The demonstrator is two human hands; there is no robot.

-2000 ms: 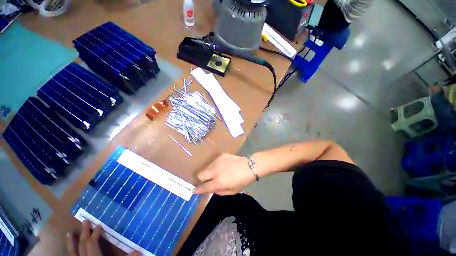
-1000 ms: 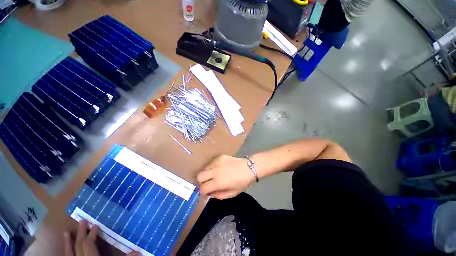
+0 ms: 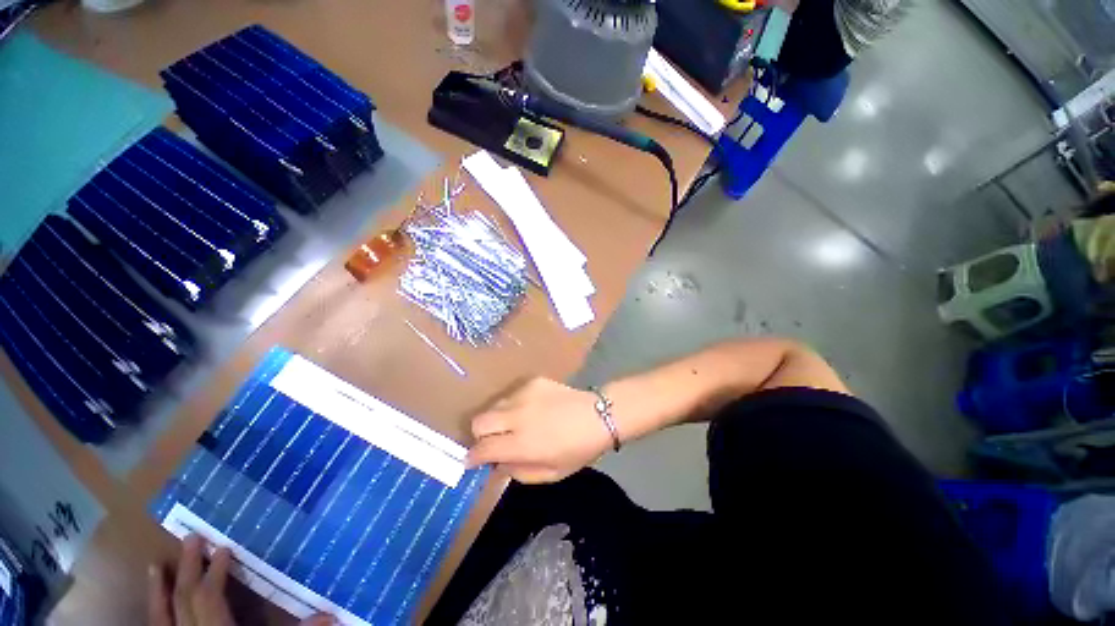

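Note:
The blue solar cell piece (image 3: 330, 489) lies flat in front of me. One white strip (image 3: 355, 418) lies along its far edge and another white strip (image 3: 254, 575) along its near edge. My right hand (image 3: 532, 430) is at the right end of the far strip, fingers curled and fingertips at the strip's corner; whether they pinch it is hidden. My left hand (image 3: 196, 587) is cut off by the bottom edge. Its fingers are apart, with fingertips on the near strip.
Behind the piece are a silver ribbon pile (image 3: 465, 279), orange tape (image 3: 374, 254) and spare white strips (image 3: 538, 239). Dark cell stacks (image 3: 177, 214) stand left. A soldering iron (image 3: 599, 126), its stand (image 3: 495, 122) and a grey cylinder (image 3: 587, 55) are at the back.
My right fingertips were on the far strip's end, then just beside it, and are now back at its corner. The view has shifted slightly. My left hand stays at the near strip.

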